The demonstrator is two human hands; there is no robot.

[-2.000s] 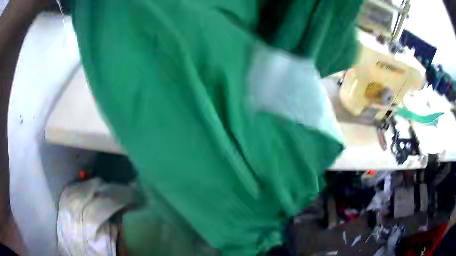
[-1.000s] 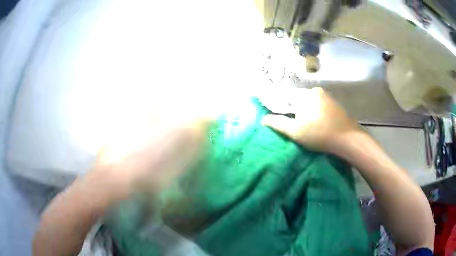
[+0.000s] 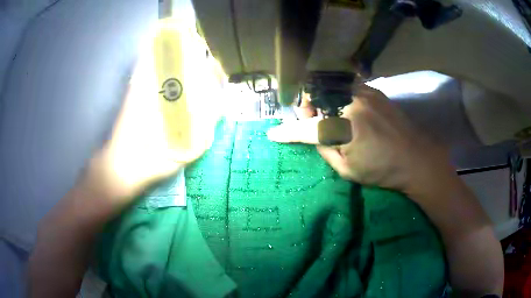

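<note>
The green garment fabric with dotted rows lies under the machine head, its top edge at the presser foot. A smoother green part is bunched at the left, with a small pale piece beside it. My right hand rests on the fabric right of the foot, index finger stretched along its top edge, partly behind the tan knob. My left hand is at the fabric's left edge, mostly lost behind the lamp and its glare; its fingers are hidden.
The cream sewing machine head fills the top centre and its body extends to the right. The white table spans the left. Dark slender tools lie at the far right edge, above something red.
The view has moved closer to the machine head. The fabric now lies flatter, with its edge at the foot. My right hand is now partly behind the knob, and my left hand is beside the lamp.
</note>
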